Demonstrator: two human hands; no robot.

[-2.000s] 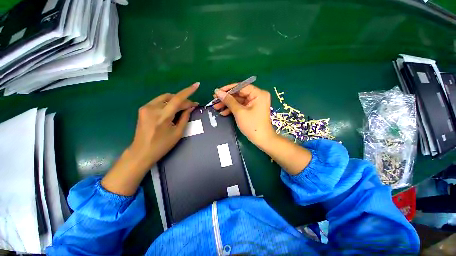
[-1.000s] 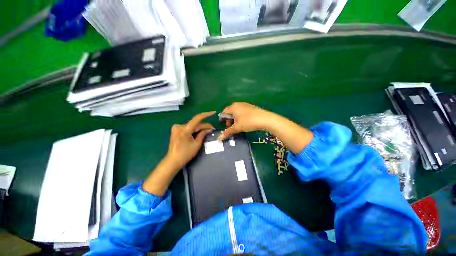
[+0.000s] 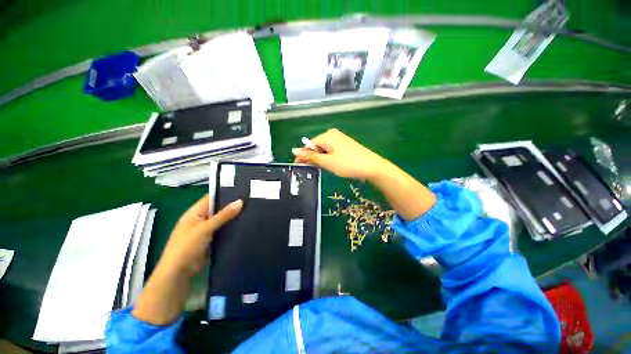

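Note:
A flat black tablet back cover (image 3: 259,231) with white adhesive pads is in front of me, a white sheet showing at its left and right edges. My left hand (image 3: 190,242) grips its left edge, thumb on the face. My right hand (image 3: 339,155) is at the cover's upper right corner, holding tweezers (image 3: 311,144); only a short piece of them shows between the fingers. A small whitish part (image 3: 296,183) lies on the cover below that corner. A loose pile of small flex cables (image 3: 363,220) lies right of the cover.
A stack of covers with interleaf sheets (image 3: 200,131) stands at the far left. White sheets (image 3: 90,269) lie at the left. More black covers (image 3: 536,187) lie at the right, beside a clear plastic bag (image 3: 488,197) partly behind my sleeve. A red basket (image 3: 569,314) is lower right.
The view has tilted up. My left hand has moved from the cover's top edge to its left side and grips it. The cover's face shows more fully. My right hand stays near the top corner.

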